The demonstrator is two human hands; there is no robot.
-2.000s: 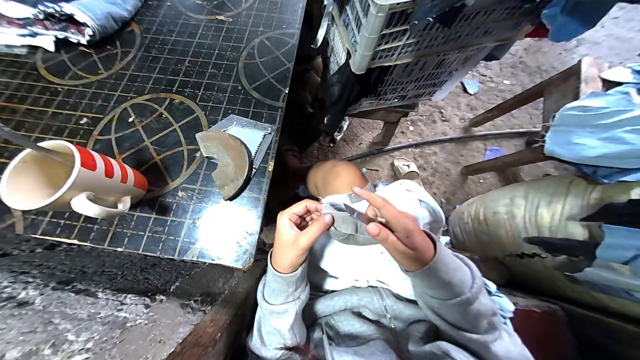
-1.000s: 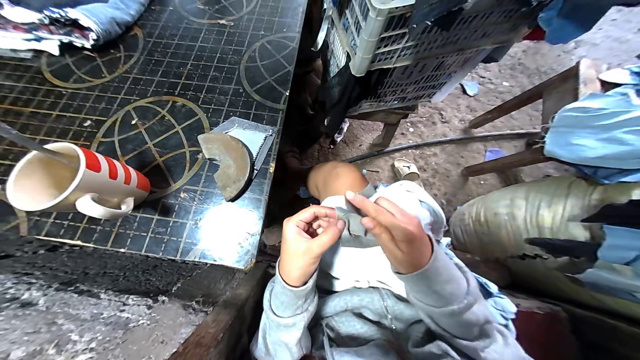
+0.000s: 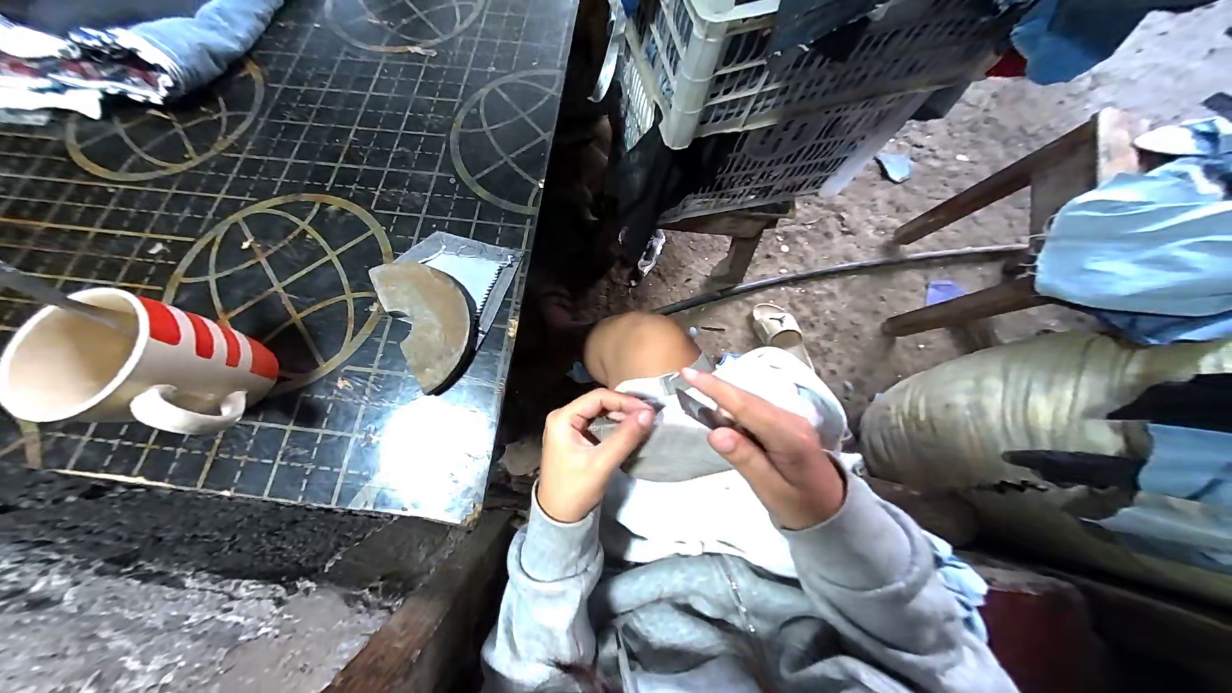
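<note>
A small piece of grey fabric [image 3: 674, 452] hangs over my lap, above white cloth. My left hand [image 3: 587, 448] pinches the left part of its upper edge between thumb and fingertips. On the right, my right hand [image 3: 775, 443] has a small dark, flat tool between thumb and fingers, its tip near the fabric's edge; its exact kind is not clear. On the table to the left lie a half-round stone or metal piece [image 3: 428, 318] and, partly under it, a grey fabric pocket-like piece [image 3: 491, 265].
The gridded tabletop [image 3: 318, 452] holds a striped mug [image 3: 183, 351] on its side and folded denim [image 3: 192, 48]. Plastic crates [image 3: 751, 106] stand ahead. A wooden stool [image 3: 1011, 202] with blue cloth and a stuffed sack [image 3: 972, 414] are at right.
The small dark tool in my right hand shows more plainly than a second ago, when the fingers mostly hid it. My hands remain close together over the grey fabric.
</note>
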